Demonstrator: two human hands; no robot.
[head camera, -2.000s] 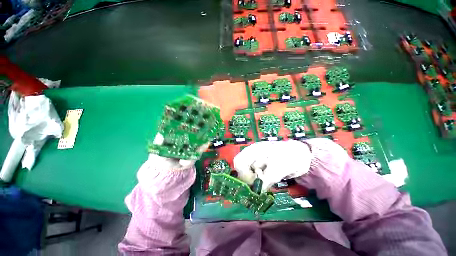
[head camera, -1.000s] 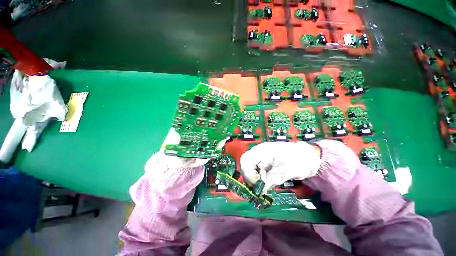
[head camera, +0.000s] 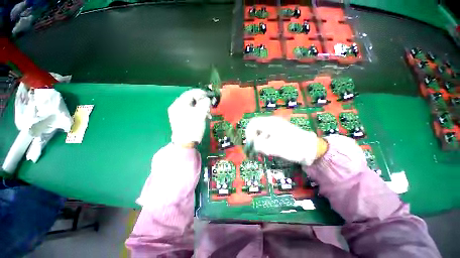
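My left hand (head camera: 189, 117), in a white glove, holds a circuit board (head camera: 215, 80) seen nearly edge-on and blurred, at the left edge of the near tray's bare top-left pocket (head camera: 236, 100). A black part shows by the fingertips. My right hand (head camera: 280, 138), also gloved, is over the middle of the near tray (head camera: 242, 197). A blurred green board (head camera: 233, 135) shows at its fingertips, with a dark part below them. My right hand and sleeve hide some boards of the tray. Other boards sit in rows in the red-orange pockets.
Across on the dark belt (head camera: 151, 50) lies a tray with boards (head camera: 302, 38). Another filled tray (head camera: 438, 95) is at the right. A crumpled white heap (head camera: 43, 113) lies by the red post (head camera: 25, 63), beside a yellowish-white slip (head camera: 79, 124). A white label (head camera: 396, 182) is at the near tray's right edge.
My left hand has moved up, its board turned from face-on to edge-on. My right hand has moved up from the near row. Two boards at the tray's near left are now uncovered.
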